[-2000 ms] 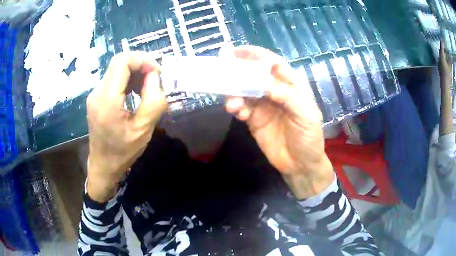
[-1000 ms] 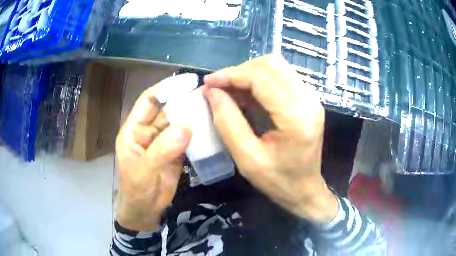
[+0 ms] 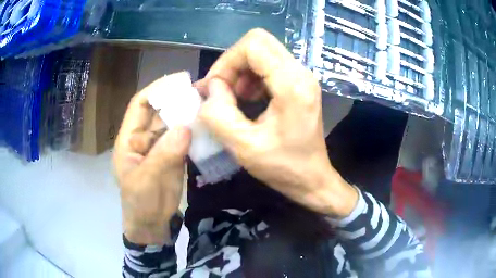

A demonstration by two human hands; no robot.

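Observation:
A white housing with a greyish translucent lower end is held slanted in front of my body. My left hand grips its left side from below. A bright white flat part shows at the upper end, between my left fingers; whether it is joined to the housing cannot be told. My right hand is over the right side of the housing, thumb and index finger pinched together at its upper end. What the right fingertips pinch is hidden.
A clear parts tray with white bars in rows lies on the green bench. A clear pocket tray is at the right. A blue crate is far left, cardboard below the bench, and a red stool lower right.
The housing was level between both hands, then was turned to a slant. Since then both hands have shifted slightly up and left, and the white upper part is tilted more. The view has swung left.

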